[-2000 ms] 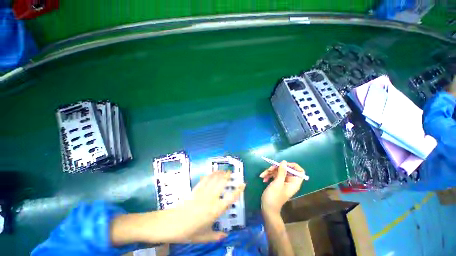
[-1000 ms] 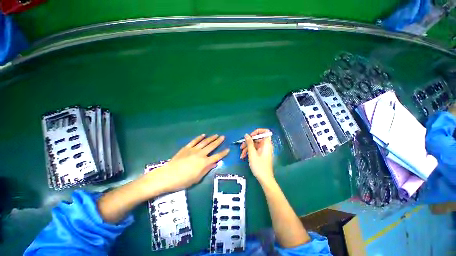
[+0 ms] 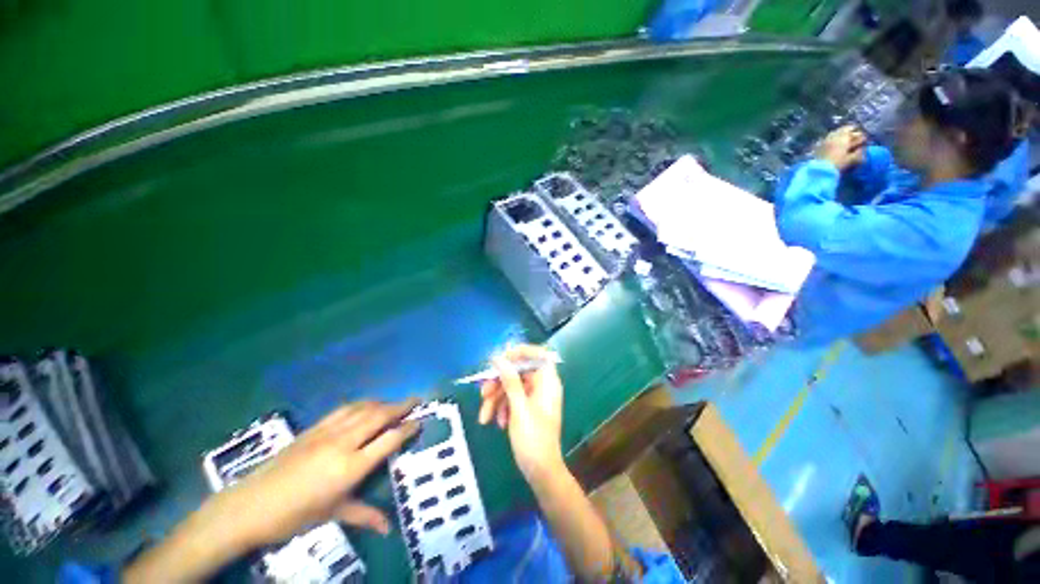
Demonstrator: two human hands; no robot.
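A silver-grey front panel (image 3: 443, 493) lies on the green bench in front of me, window end away from me. A second panel (image 3: 310, 552) lies to its left, partly hidden under my left hand (image 3: 314, 468). My left hand is spread, palm down, its fingertips at the upper left edge of the first panel; whether it presses on a panel is unclear. My right hand (image 3: 527, 408) holds a slim white pen-like tool (image 3: 513, 368), its tip pointing left, just above and right of the first panel's window end.
Leaning panels (image 3: 57, 445) stand at far left. Upright panel blocks (image 3: 555, 253) stand right of centre. Pink and white sheets (image 3: 724, 228) lie on clear blister trays (image 3: 696, 325). An open carton (image 3: 730, 491) sits beside the bench. A blue-coated person (image 3: 890, 228) is at right.
The view has swung right, bringing the neighbouring person into sight. My left hand has come to the first panel's window end. The tool is now nearer that panel.
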